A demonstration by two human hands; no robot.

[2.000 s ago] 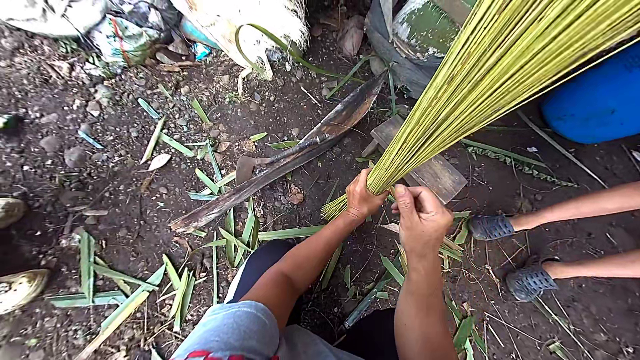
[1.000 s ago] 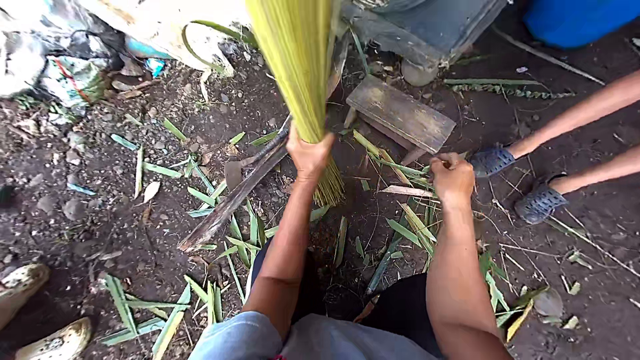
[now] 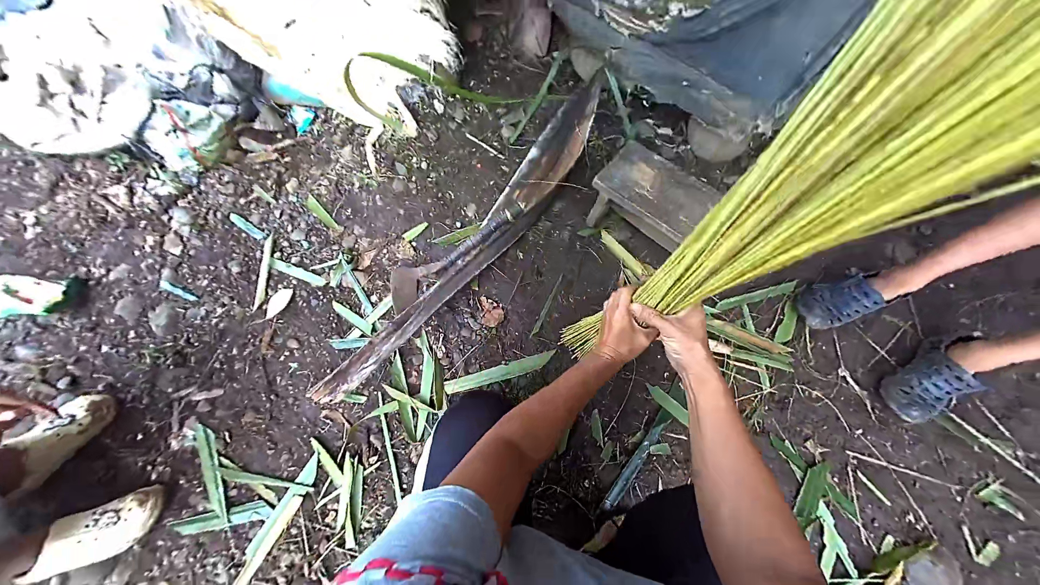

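A large bundle of thin yellow-green palm midribs (image 3: 780, 179) fans out from my hands toward the upper right, with its short butt ends showing at the lower left. My left hand (image 3: 624, 327) is closed around the narrow part near those ends. Just to the right, my right hand (image 3: 678, 329) also grips the bundle, its thumb reaching to my left hand. Behind the bundle lies a small wooden bench (image 3: 654, 191), partly covered by it. A long dry palm spathe (image 3: 487, 244) rests on the ground left of my hands.
Cut green leaf strips (image 3: 500, 372) litter the soil. White sacks (image 3: 73, 81) stand upper left, a dark plastic sheet (image 3: 731, 57) at the top. One person's feet in dark clogs (image 3: 930, 386) are at right; another's pale shoes (image 3: 101, 528) are lower left.
My right hand, apart from the bundle one second ago, has come back onto it beside my left hand. The bundle, upright then, now leans to the upper right.
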